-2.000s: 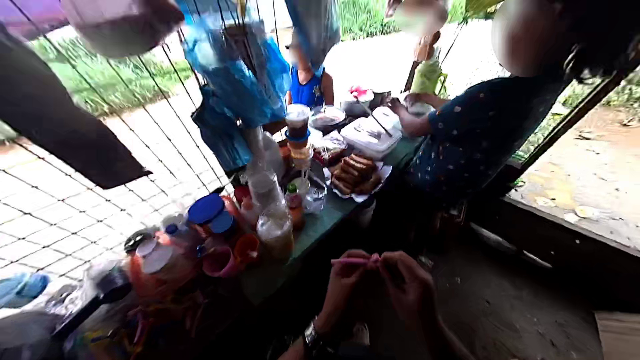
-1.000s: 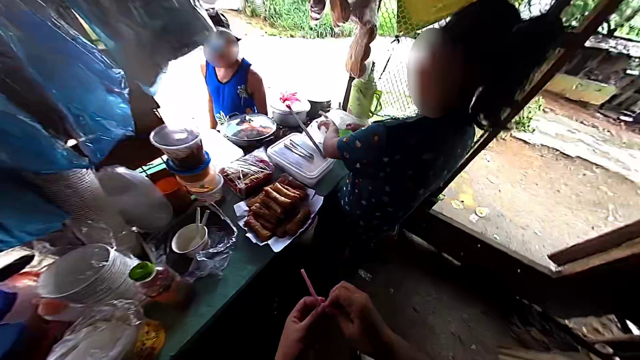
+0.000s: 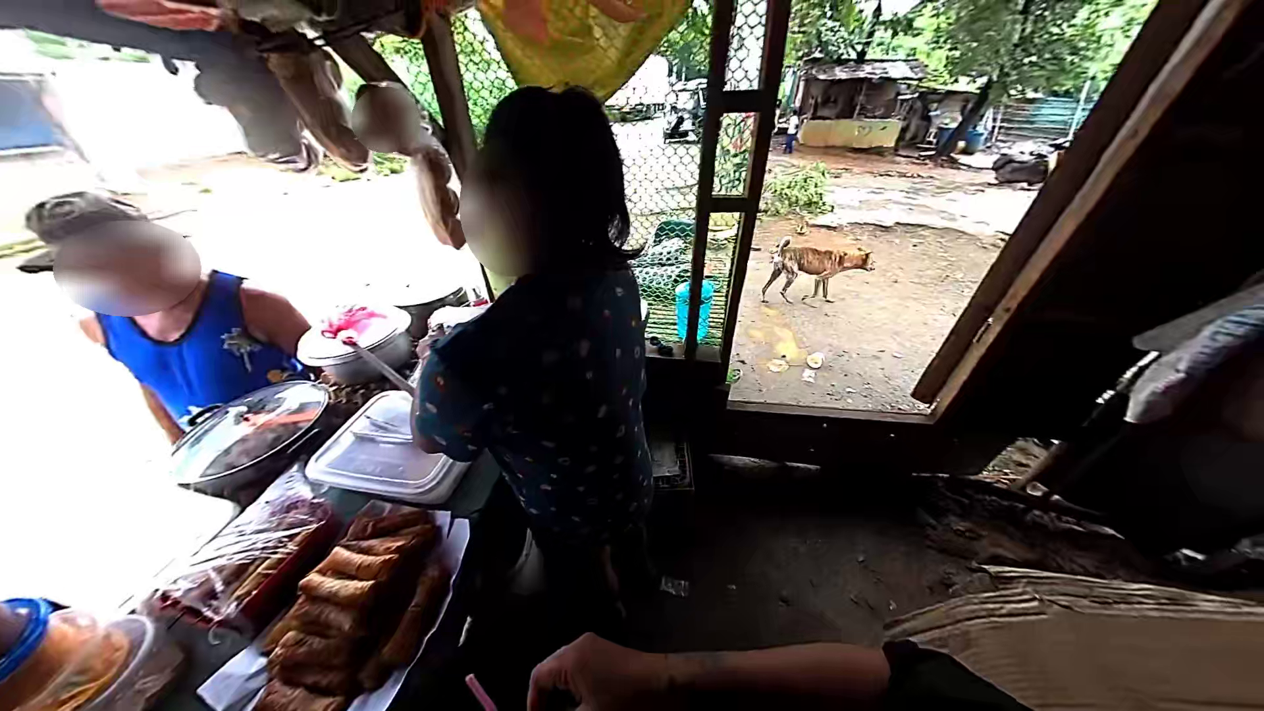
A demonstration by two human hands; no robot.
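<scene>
At the bottom edge, my right hand (image 3: 583, 671) shows with its fingers curled down; the fingertips are cut off, so I cannot tell whether they hold anything. My forearm reaches in from the right. A thin pink stick or straw (image 3: 479, 693) pokes up just left of that hand, its lower end out of frame. My left hand is out of view. Left of my hand, brown fried rolls (image 3: 341, 602) are piled on white paper. Beside them lies a plastic-wrapped tray of sticks or skewers (image 3: 252, 553).
A person in a dark patterned shirt (image 3: 563, 395) stands at the counter. Another, in a blue sleeveless top (image 3: 188, 346), is across it. Near them are a lidded plastic box (image 3: 390, 449), a glass-lidded pan (image 3: 252, 434) and a white pot (image 3: 355, 346). Cardboard (image 3: 1086, 642) lies lower right; a dog (image 3: 818, 265) stands outside.
The view has swung right. Both my hands were together at a thin pink stick or straw; now only the right shows, with the stick's tip to its left.
</scene>
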